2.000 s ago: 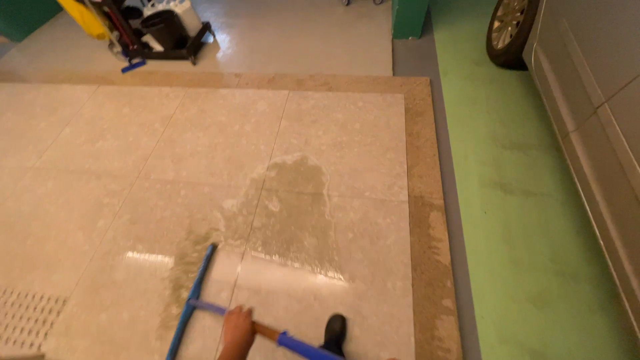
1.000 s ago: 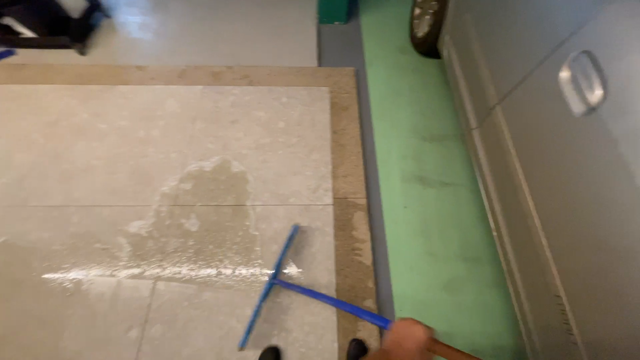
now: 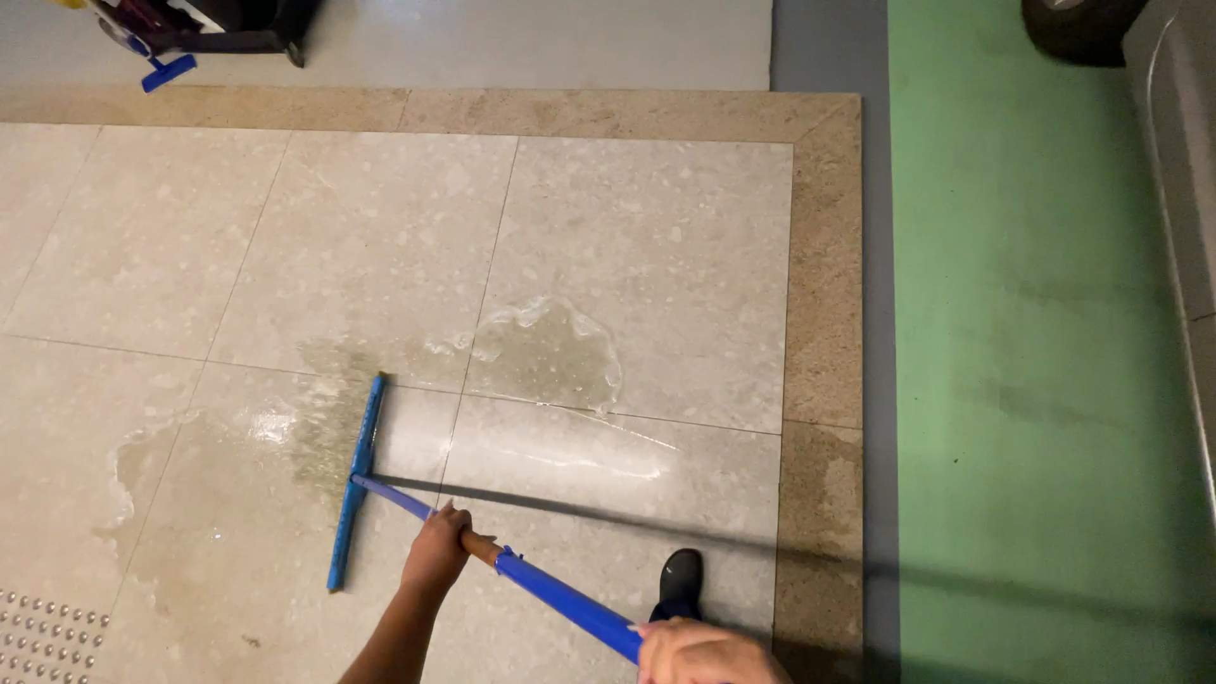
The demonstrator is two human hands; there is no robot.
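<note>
A blue floor squeegee (image 3: pixel 357 475) rests its long blade on the beige tiled floor, left of centre in the head view. My left hand (image 3: pixel 442 546) grips its pole low down, near the blade. My right hand (image 3: pixel 698 651) is closed around the blue upper part of the pole at the bottom edge. Murky water (image 3: pixel 546 356) lies in a puddle up and right of the blade. More water (image 3: pixel 218 503) spreads over the tiles to the left of it, and wet streaks run along the blade's left side.
A dark boot (image 3: pixel 681 575) stands on the tiles near my right hand. A dark wheeled cart (image 3: pixel 237 33) and a small blue tool (image 3: pixel 169 72) are at the top left. Metal tactile studs (image 3: pixel 52 632) dot the lower left. A car's tyre (image 3: pixel 1083 28) and side stand at the right, beside the green floor.
The squeegee blade has moved left across the tiles from near the brown border. My left hand now shows low on the pole; one second ago only one hand was in sight. The view has shifted.
</note>
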